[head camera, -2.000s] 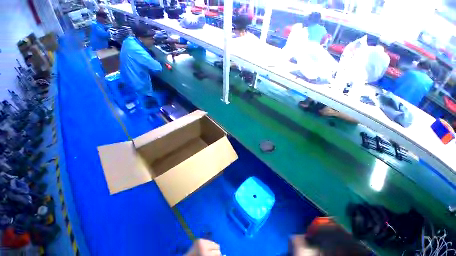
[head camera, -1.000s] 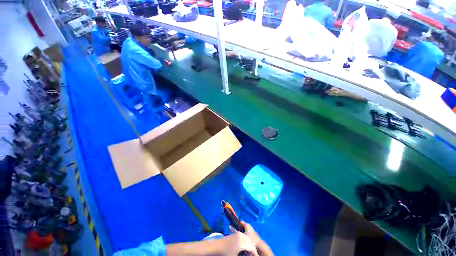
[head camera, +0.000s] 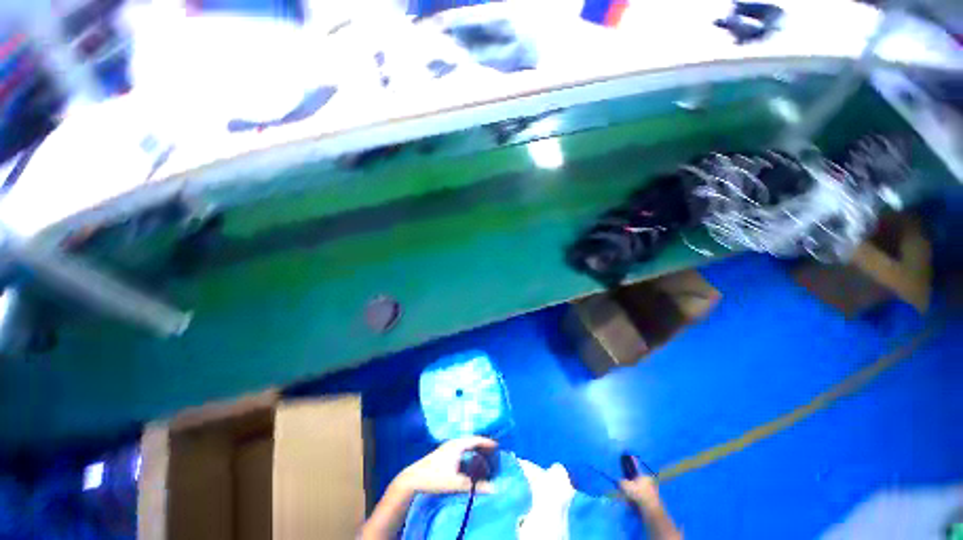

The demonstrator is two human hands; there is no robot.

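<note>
My left hand is closed around a black cylindrical tool, seen end-on, likely the electric screwdriver. A thin black cord hangs down from it. My right hand is lower right, apart from the left, with its fingers on a small dark piece. Thin dark cord shows beside that piece. Whether it is the same cord is unclear. Both hands are over the floor in front of my blue clothing. The tool's tip is hidden.
A blue stool stands just beyond my left hand. An open carton is lower left; smaller cartons are at right. The green bench holds a round dish, black cable bundles and white cables.
The view has swung right, so the stool and large carton sit further left. My hands, together on the tool a second ago, are now apart. The tool's orange section no longer shows.
</note>
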